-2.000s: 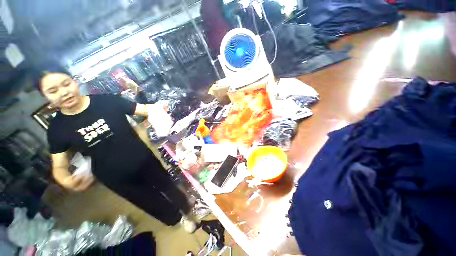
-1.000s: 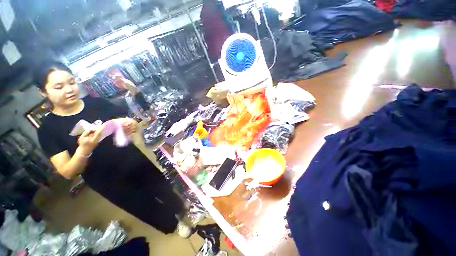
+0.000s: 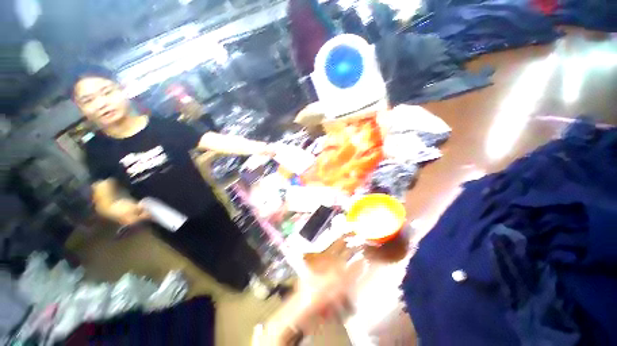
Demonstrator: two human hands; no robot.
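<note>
A dark blue garment (image 3: pixel 500 230) lies heaped at the right, with a small pale button-like dot (image 3: pixel 459 275) on it. My left hand (image 3: pixel 328 290) is at the bottom centre, over the near table edge, left of the garment. It is badly blurred, and I cannot tell if its fingers hold anything. An orange-yellow bowl (image 3: pixel 394 230), pale inside, stands just beyond my left hand. A black phone (image 3: pixel 316 223) lies left of the bowl. My right hand is not in view.
A person in black (image 3: pixel 183 196) stands across the table's left edge, one arm stretched over it, a white card in the other hand. Behind the bowl are a red-orange bag (image 3: pixel 348 155), shiny packets (image 3: pixel 396 177) and a fan (image 3: pixel 348 71).
My left hand has come into view from the bottom edge. The other person has stretched one arm out towards the table and lowered the other hand. The view has shifted slightly and blurred.
</note>
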